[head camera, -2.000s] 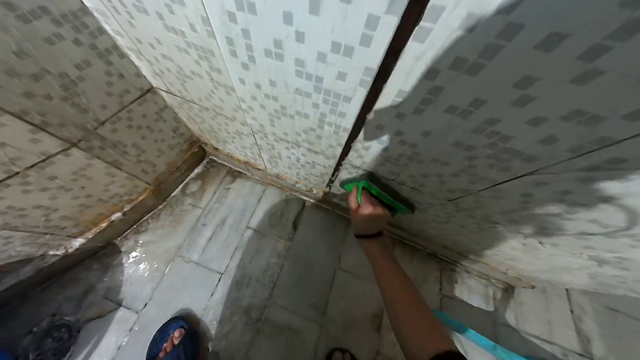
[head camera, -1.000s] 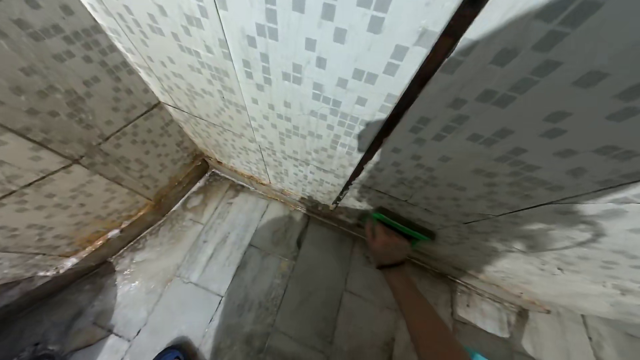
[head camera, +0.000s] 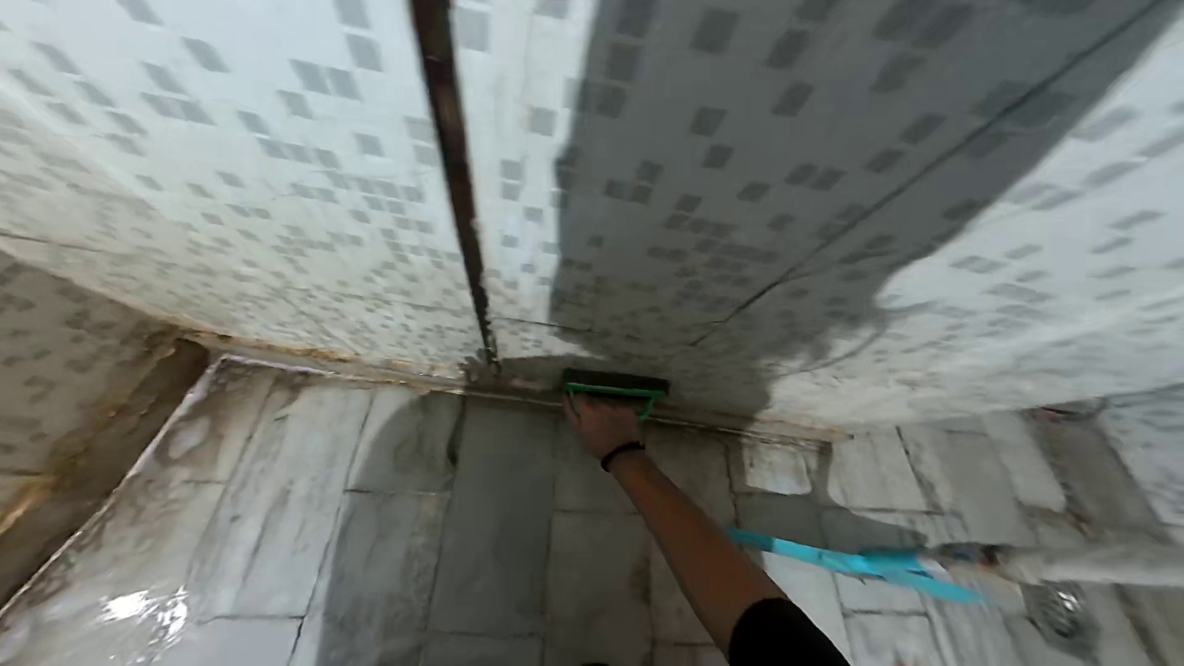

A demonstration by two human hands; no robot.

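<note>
My right hand (head camera: 603,425), with a dark band at the wrist, grips a green-framed scrubbing brush (head camera: 615,384) with a dark working side. The brush lies against the bottom of the patterned wall tiles (head camera: 684,268), just above the ledge along the floor. To its left a dark, rusty vertical strip (head camera: 453,157) runs down the wall and ends close to the ledge. A large shadow covers the wall around the brush. My left hand is out of view.
Grey floor tiles (head camera: 499,518) spread below, wet and shiny at lower left. A turquoise strap-like item (head camera: 851,560) and a pale pipe (head camera: 1091,562) lie at right near a round floor drain (head camera: 1059,610). A stained ledge (head camera: 120,425) edges the left wall.
The view has turned right, bringing the pipe and drain into sight. My right hand still holds the brush at the wall's base; it is now farther right of the dark strip than two seconds ago.
</note>
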